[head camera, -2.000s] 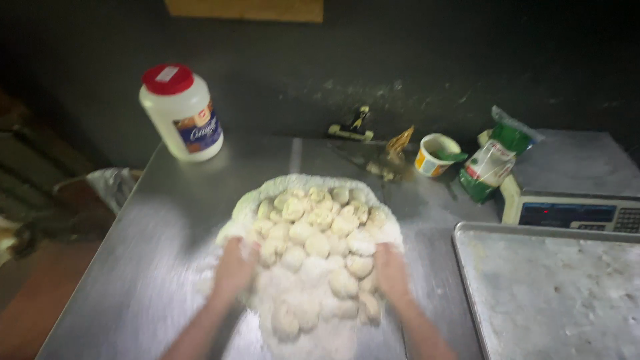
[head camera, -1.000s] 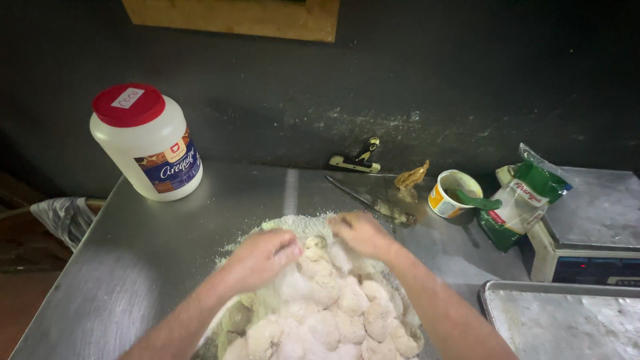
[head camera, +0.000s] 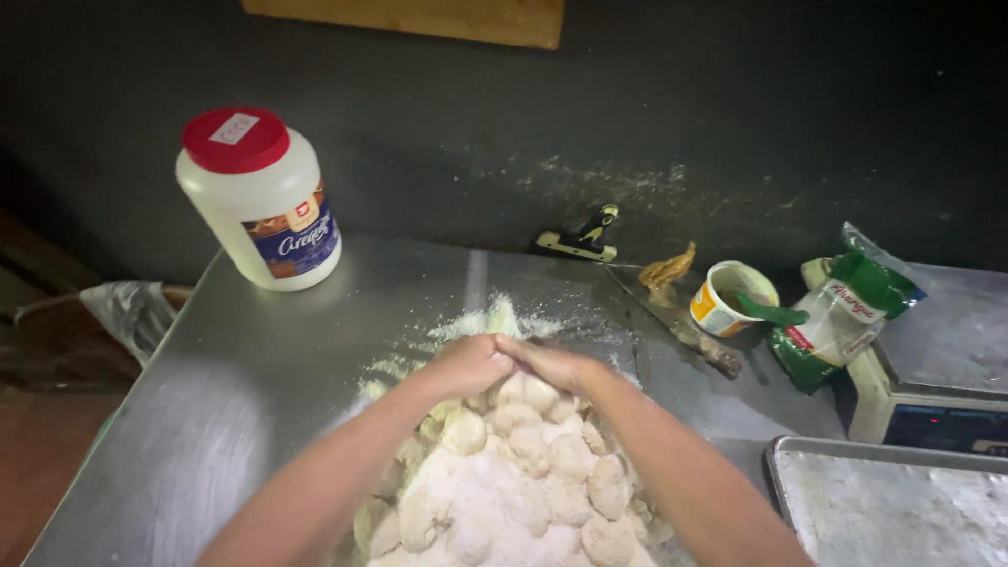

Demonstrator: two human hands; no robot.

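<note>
A heap of floured dough balls [head camera: 528, 465] lies on the stainless steel table [head camera: 197, 441], between my forearms. My left hand [head camera: 472, 364] and my right hand [head camera: 547, 362] meet at the heap's far edge, their fingertips touching. Both are cupped around the end of the pile, above the nearest balls. The undersides of the hands are hidden, so whether they grip any dough is unclear. Loose white flour [head camera: 500, 315] is scattered on the metal just beyond them.
A red-lidded plastic jar [head camera: 264, 213] stands back left. Toward the right are a black-and-cream clip [head camera: 587, 236], a knife [head camera: 638, 295], a tub [head camera: 720, 303] with a green-handled utensil, a green-and-clear bag [head camera: 843, 315], a digital scale [head camera: 953, 339] and a metal baking tray [head camera: 890, 457].
My hands were apart at the heap's two sides, then came to its far end, and now meet there. The spread of dough balls has become narrower at that end.
</note>
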